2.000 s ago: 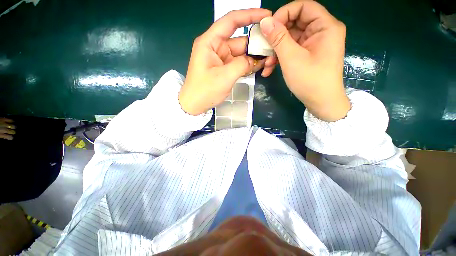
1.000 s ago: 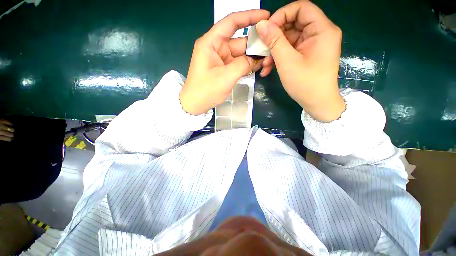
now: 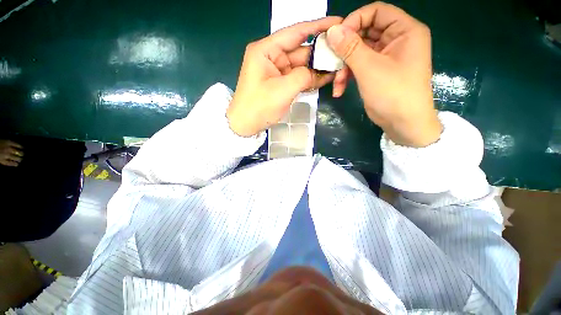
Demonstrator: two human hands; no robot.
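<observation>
My left hand and my right hand meet above the bench. Between their fingers they hold a small square component, pale on the face towards me and dark along its left edge. My right thumb presses on its upper right. My left fingers hold it from the left and below; part of it is hidden by fingers. Under my left hand a white release liner strip runs from the top of the view towards my smock. Its lower part carries rows of grey-beige adhesive pads.
The glossy green bench spans the view. A brown cardboard box stands below its edge at the right. At the left are a person in dark clothing, with a hand showing, and grey floor with yellow-black tape.
The whole view has shifted slightly, so hands and strip appear a little further right. Both hands still hold the component; its pale face shows more rounded than one second ago.
</observation>
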